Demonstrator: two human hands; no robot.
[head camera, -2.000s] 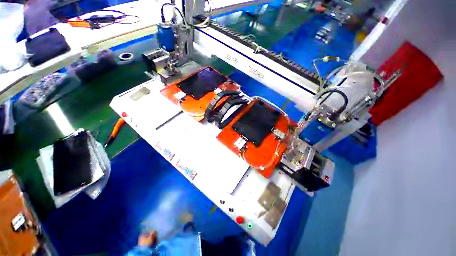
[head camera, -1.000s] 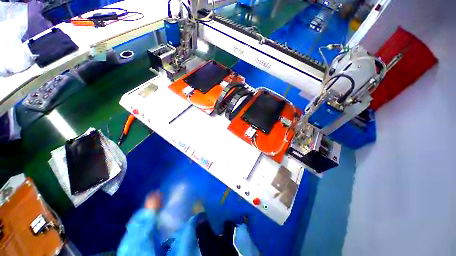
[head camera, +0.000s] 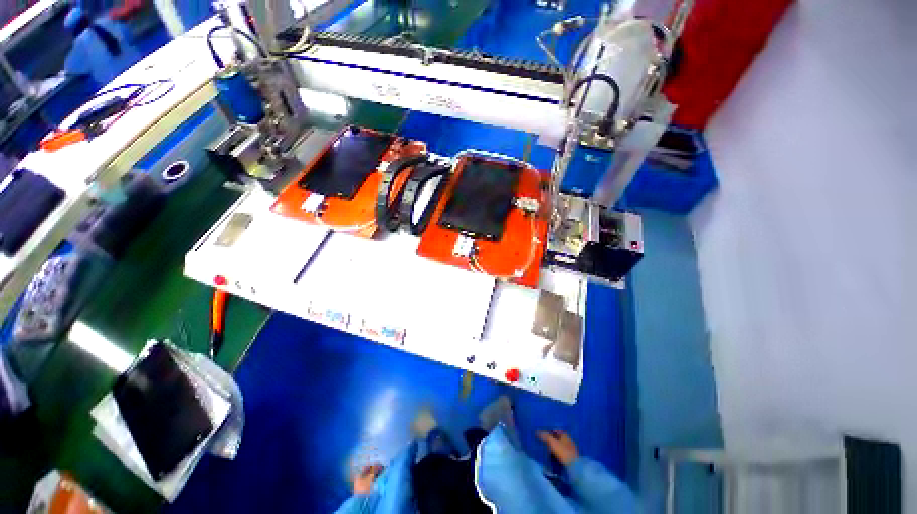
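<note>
My left hand (head camera: 368, 478) is small and blurred at the bottom, at the end of a blue sleeve. My right hand (head camera: 559, 445) hangs in front of the machine's right end with fingers apart, and nothing shows in it. Neither hand touches the machine. One black panel (head camera: 481, 197) lies in the right orange-red fixture (head camera: 435, 243). Another black panel (head camera: 347, 163) lies in the left orange-red fixture (head camera: 293, 198). A blue screwdriving head (head camera: 588, 167) stands beside the right fixture.
The screw feeder (head camera: 620, 243) is at the machine's right end. Grey metal plates (head camera: 548, 315) lie on the white machine bed (head camera: 402, 301). A loose black panel (head camera: 164, 407) rests on pale wrapping at lower left. A blue bin (head camera: 674, 171) stands by the wall; a grey frame (head camera: 744, 457) is lower right.
The view has turned, and the machine now sits further left and higher in the picture. My right hand has come into view at the bottom. Both panels remain in their fixtures.
</note>
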